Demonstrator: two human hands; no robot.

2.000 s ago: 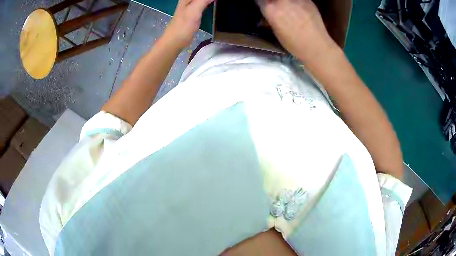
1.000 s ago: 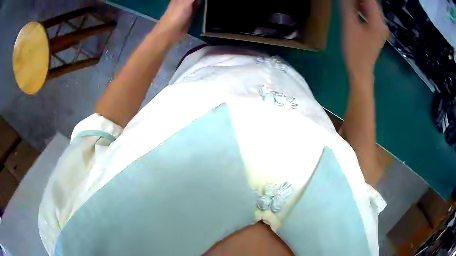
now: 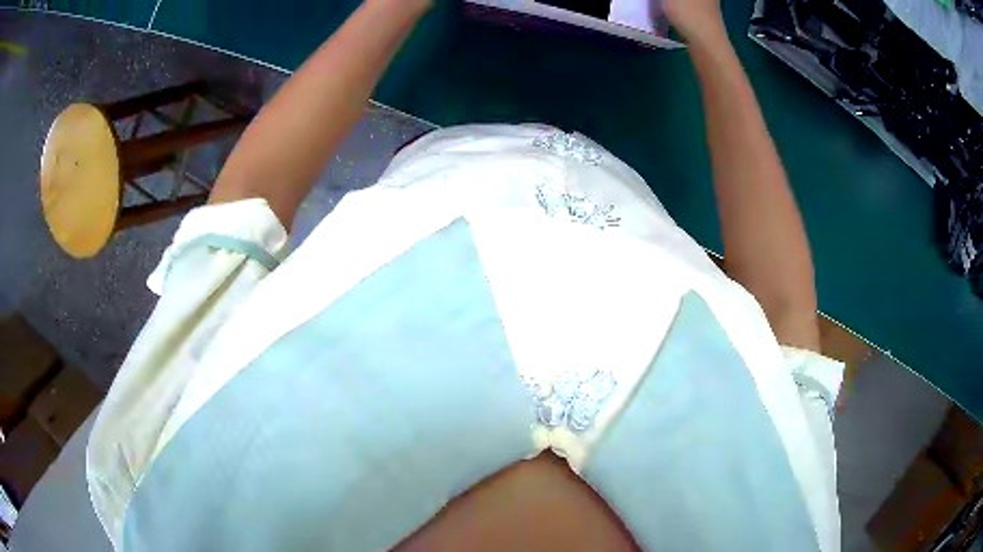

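Note:
A retail carton (image 3: 582,18) shows at the top edge on the dark green table, cut off by the picture's rim. Its near edge is pale and purplish, with a dark inside. My right hand (image 3: 690,13) is at the carton's right corner, partly cut off by the top edge; its fingers and grip are hidden. My left forearm reaches up to the top edge left of the carton, and only a sliver of wrist shows there. My left hand itself is out of the picture.
Tangled black cables (image 3: 862,81) lie on a white sheet (image 3: 932,43) at the upper right of the green table (image 3: 862,270). A round-topped wooden stool (image 3: 81,180) stands on the floor at left. Brown boxes (image 3: 916,491) show low at right and left.
The carton has moved up and away, and its pale purplish side now shows instead of the brown edge. My right hand has come back from the right to the carton; my left hand has left the picture.

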